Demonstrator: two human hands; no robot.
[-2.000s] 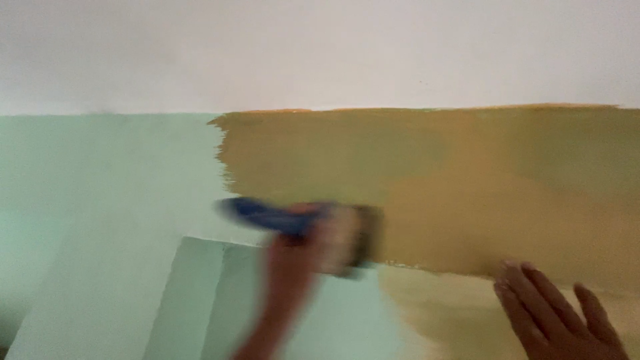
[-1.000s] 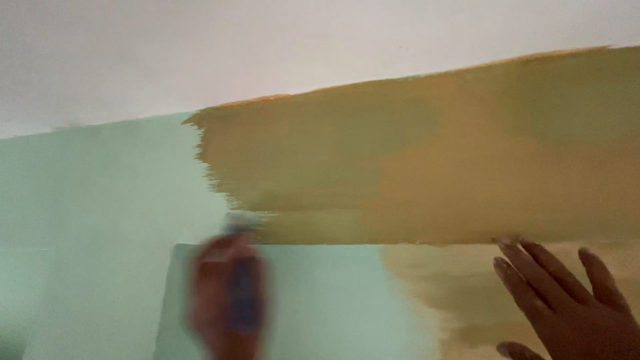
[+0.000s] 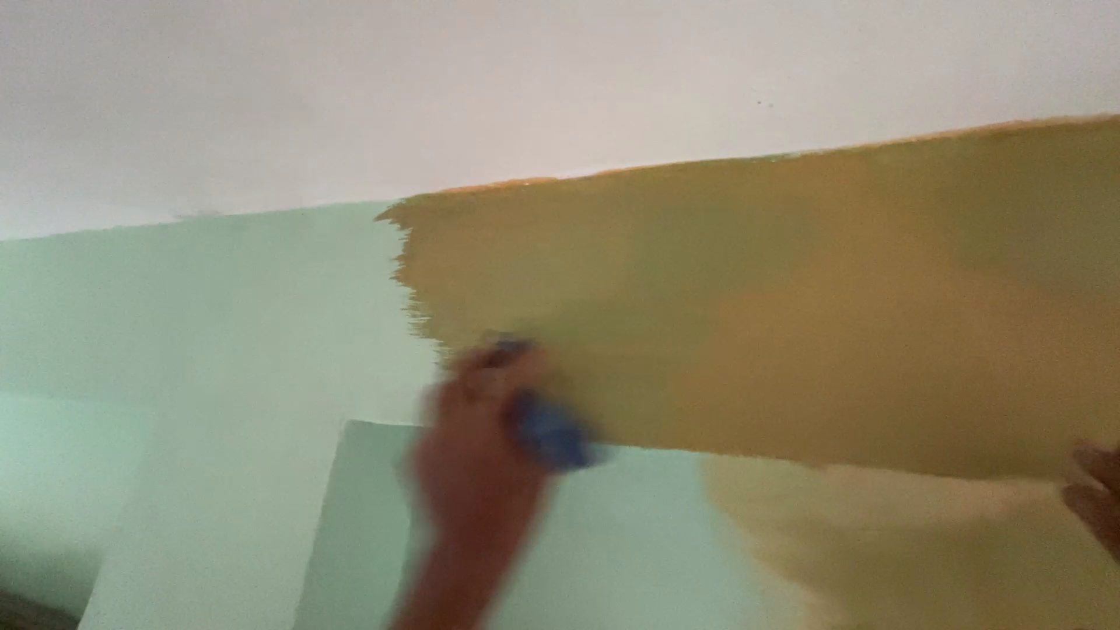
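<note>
My left hand (image 3: 479,437), blurred, is closed around a paintbrush with a blue handle (image 3: 551,430). It is at the lower left part of a band of olive-ochre paint (image 3: 787,306); the bristles are blurred and mostly hidden by the hand. The band has a ragged left end against the pale green wall (image 3: 236,324). At the right frame edge, my right hand (image 3: 1095,494) shows only in part, its fingers apart over the band's lower border. It holds nothing that I can see.
A whitish ceiling or upper surface (image 3: 525,87) meets the band along a thin orange edge. Below the band are a darker green surface (image 3: 359,516) and a patch of thinner, yellowish paint (image 3: 927,560). A dark strip (image 3: 31,612) shows at the bottom left corner.
The left hand has moved with the brush, whose handle pointed left two seconds ago and now lies at the hand's right side. The right hand now shows less, at the frame edge.
</note>
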